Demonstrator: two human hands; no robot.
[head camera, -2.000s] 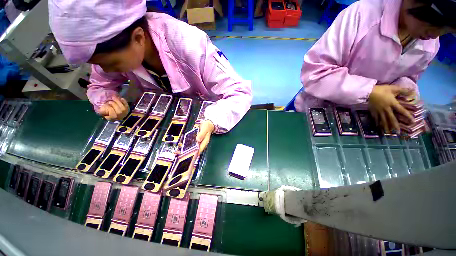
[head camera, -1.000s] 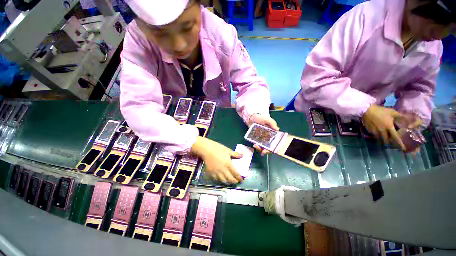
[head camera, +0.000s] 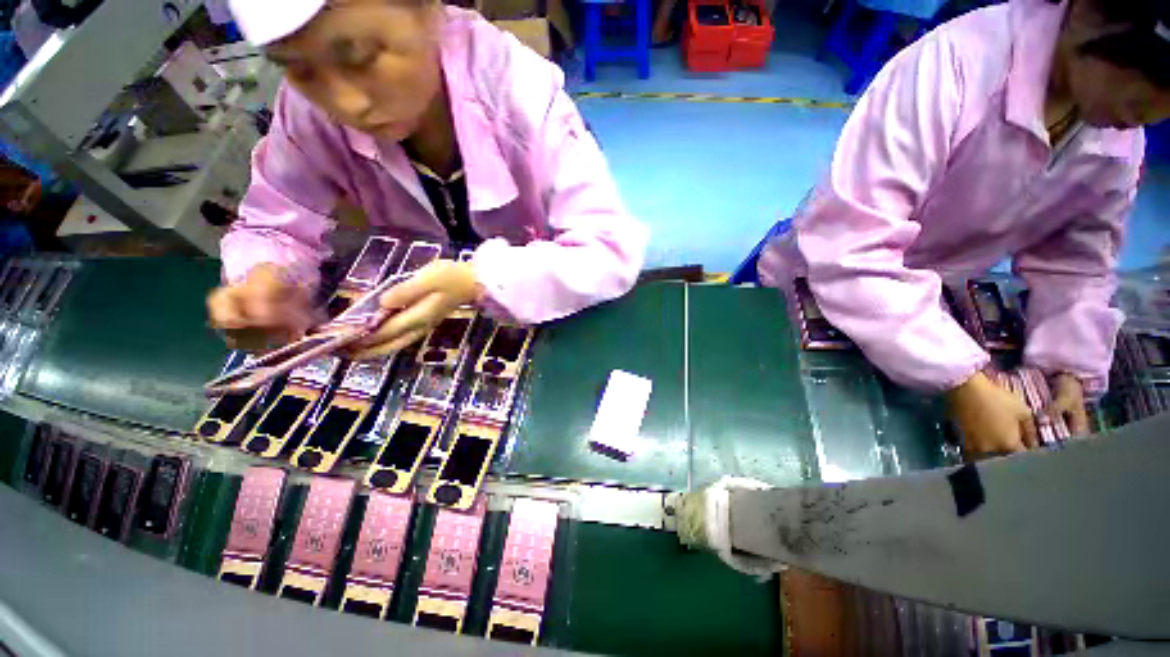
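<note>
Neither my left hand nor my right hand is in the picture. Nearest in front of me, a row of several pink phone half-assemblies (head camera: 379, 552) lies on the bench, dark screens towards me. Behind them, several opened phones (head camera: 402, 449) lie in rows with gold lower halves, dark screens and round black key areas. A small white block (head camera: 621, 413) lies alone on the green bench (head camera: 738, 372). A worker across the bench, at left, holds an opened phone (head camera: 302, 353) edge-on above the rows.
A second worker at right holds a stack of pink-edged pieces (head camera: 1026, 385) over a clear tray (head camera: 847, 417). A large grey bar (head camera: 885, 533) crosses the lower right. Closed dark phones (head camera: 116, 494) lie at left, below a grey machine (head camera: 161, 154). Red crates (head camera: 728, 36) stand on the floor behind.
The left worker has let go of the white block and brought an opened phone back left over the rows. The right worker's hands have moved nearer me with a stack of pieces.
</note>
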